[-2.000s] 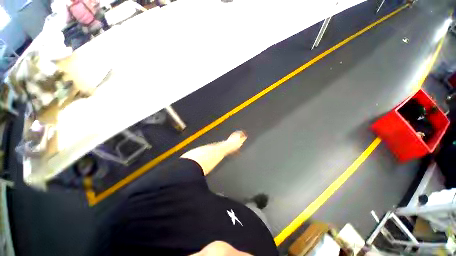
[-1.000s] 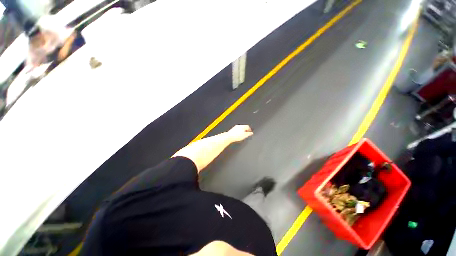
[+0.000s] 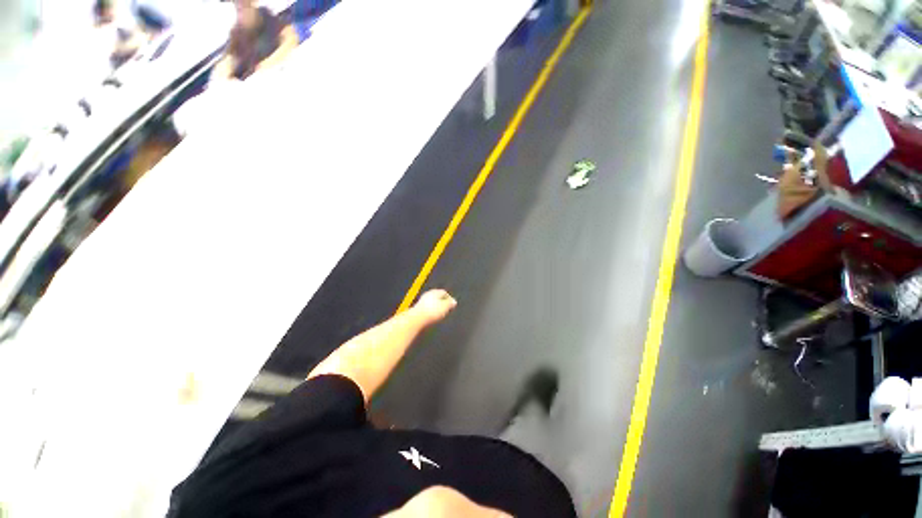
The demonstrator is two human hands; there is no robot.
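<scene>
My left hand [image 3: 437, 303] is bare and small in the picture, in front of my black short sleeve and over the aisle floor. Its fingers look curled, but it is too blurred to tell whether they are closed, and I see nothing in it. My right hand is not in view. A skin-coloured patch shows at the bottom edge, and I cannot tell what it is. Nearest to me on the left is a long white table [image 3: 253, 202], overexposed. Grey floor [image 3: 546, 273] lies ahead.
Yellow lines [image 3: 665, 273] run along both sides of the aisle. A green-white scrap [image 3: 580, 174] lies on the floor. A pale bin [image 3: 714, 249] stands at right beside a red-sided bench [image 3: 824, 248]. White rolls [image 3: 895, 410] are at the right edge. A person [image 3: 255, 40] is beyond the table.
The view has moved along the aisle and turned. The red crate has left the picture, and the bin and bench at right now show more fully. My left hand has moved left and lower.
</scene>
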